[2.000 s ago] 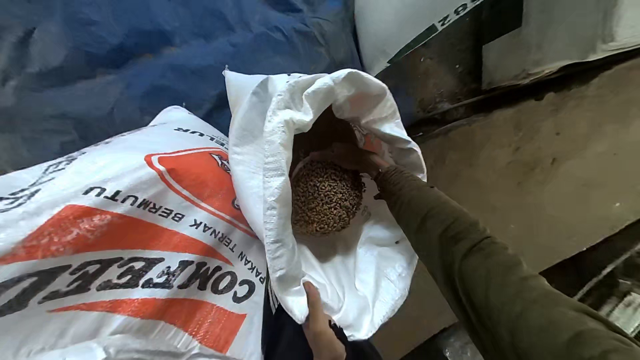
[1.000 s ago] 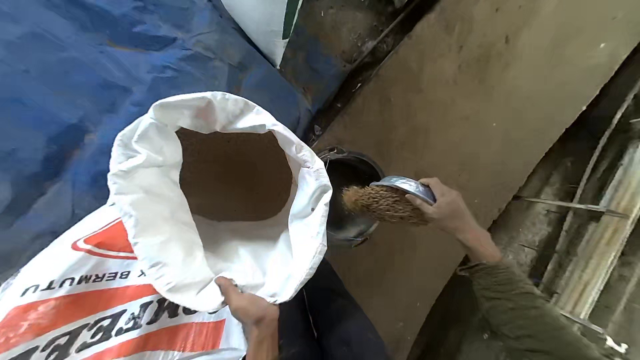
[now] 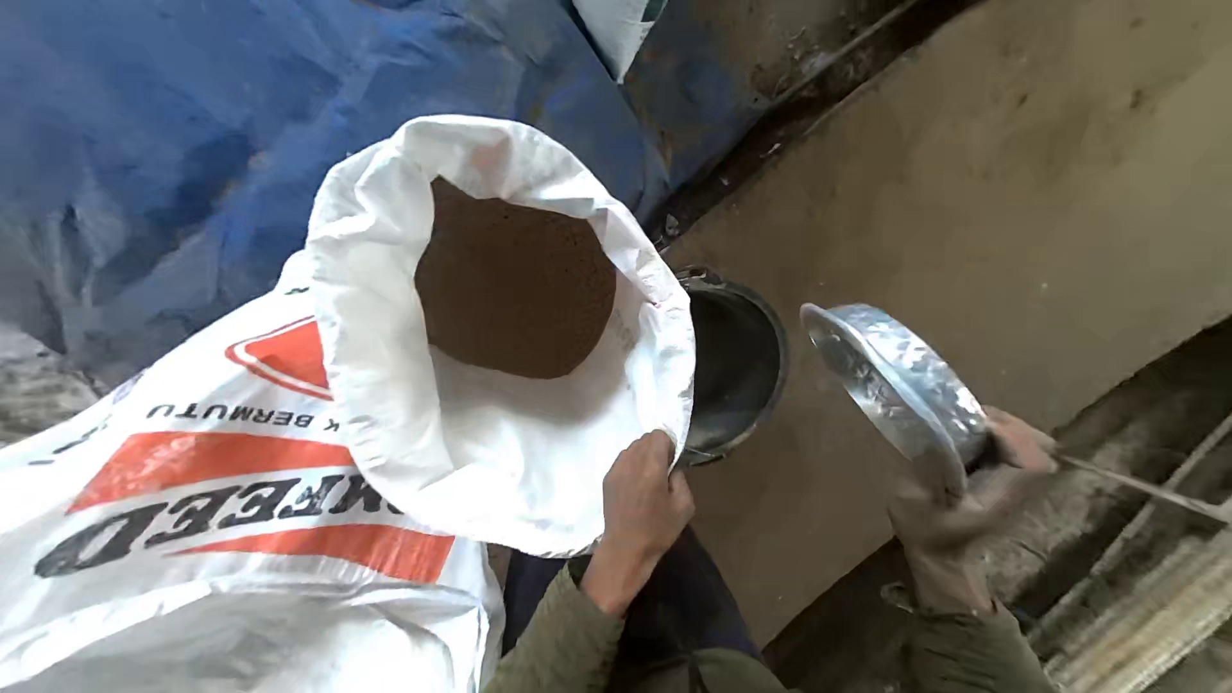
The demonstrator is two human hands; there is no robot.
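Note:
My left hand [image 3: 643, 505] grips the rolled rim of an open white woven feed sack [image 3: 371, 318] at its lower right edge. Brown feed [image 3: 520, 289] shows inside the sack. At the right, my right hand [image 3: 972, 505], blurred, holds a shiny metal bowl [image 3: 905, 375] tilted on its side, with no feed visible in it. Between the sack and the bowl stands a dark bucket [image 3: 731, 366], partly hidden behind the sack's rim; its inside looks dark, and its contents cannot be made out.
A printed white and orange feed sack [image 3: 241, 491] lies at the lower left. Blue tarpaulin [image 3: 289, 87] covers the upper left, with the corner of another white sack [image 3: 621, 29] at the top. Brown floor [image 3: 962, 221] extends right to poles or boards [image 3: 1145, 606].
My right hand went from inside the sack to the bucket, where feed was falling from the bowl, and has since moved off to the right. My left hand stays on the sack's rim.

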